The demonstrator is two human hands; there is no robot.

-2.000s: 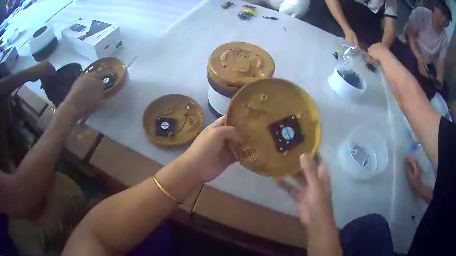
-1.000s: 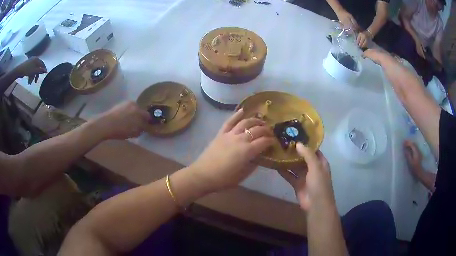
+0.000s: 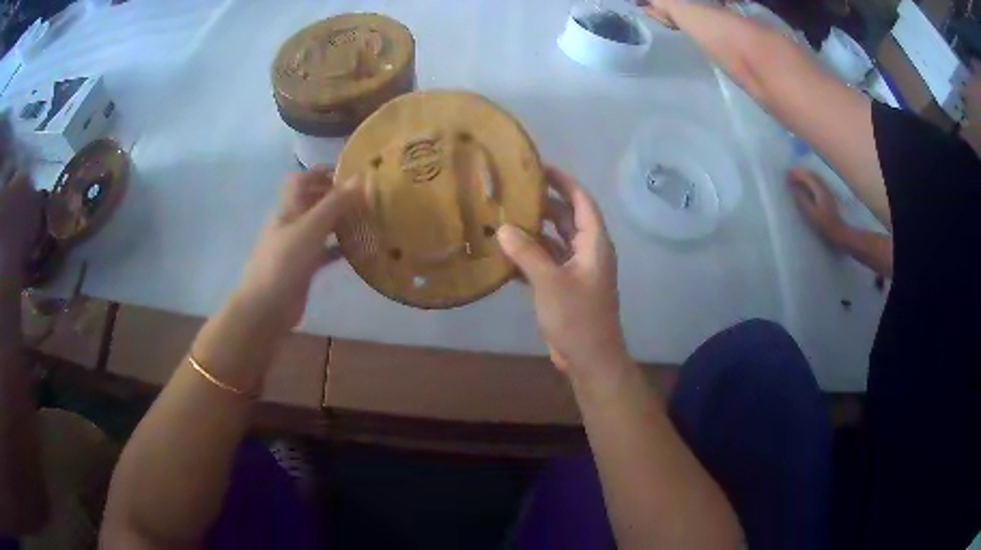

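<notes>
A wood-grain base shell [image 3: 436,215] is held up over the bench near the front edge, its outer face with vent slots and small holes turned towards me. My left hand [image 3: 296,231] grips its left rim. My right hand [image 3: 565,258] grips its right rim, with the thumb on the outer face. The inside of this shell and its fan are hidden. Behind it to the left, stacked shells [image 3: 346,64] sit on a white drum [image 3: 316,149], partly covered by the held shell.
A translucent small-parts bowl [image 3: 680,185] stands right, a white parts bowl [image 3: 605,43] far side. At left are a product box [image 3: 67,116] and another base shell [image 3: 88,193] with a fan, near a person's arm. A person in black reaches in from the right.
The held shell has been turned over, from its inside with the fan to its outer face. My left hand has moved from inside it to the rim. The view has shifted right.
</notes>
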